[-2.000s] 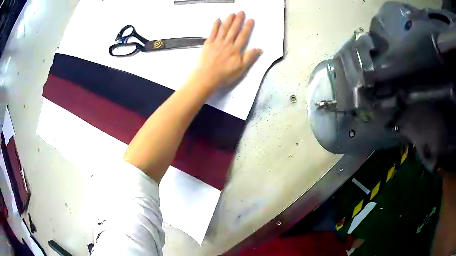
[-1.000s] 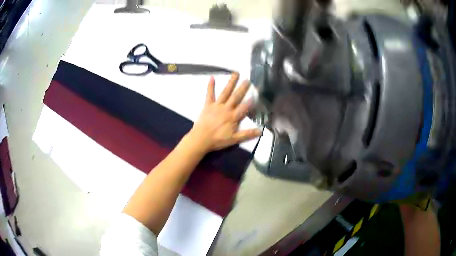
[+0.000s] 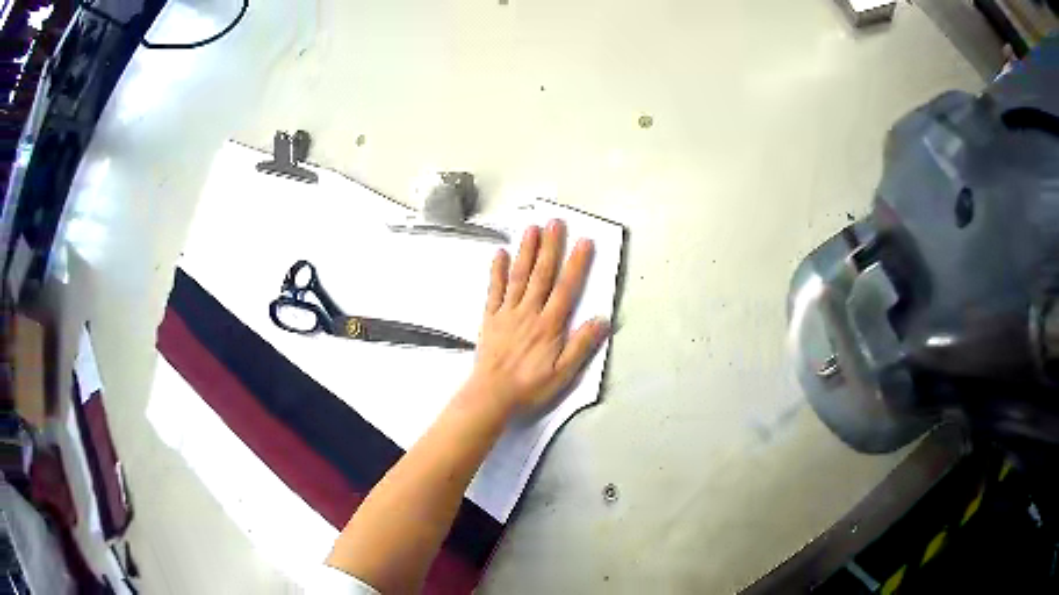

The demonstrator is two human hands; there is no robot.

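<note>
My left hand (image 3: 537, 320) lies flat, fingers spread, on the right part of the white-topped fabric stack (image 3: 383, 273), which has navy and maroon bands along its lower left. Black-handled shears (image 3: 354, 328) lie on the stack left of my hand, blades pointing to it. Two metal clamps sit at its upper edge, a small one (image 3: 288, 158) and a wider one (image 3: 451, 203). The grey cutting machine (image 3: 964, 267) is at the right, apart from the stack and cut off by the picture edge. My right hand cannot be made out.
Narrow maroon and white cut pieces (image 3: 102, 453) lie at the far left of the pale table (image 3: 697, 174). A small pale block (image 3: 869, 11) is at the top right. The table's metal-trimmed edge (image 3: 854, 511) curves at the lower right, above a floor with yellow-black tape (image 3: 929, 546).
The machine has moved right, away from the stack's edge where it stood a second ago. The view has shifted to show more of the table beyond. My left hand stays flat on the stack.
</note>
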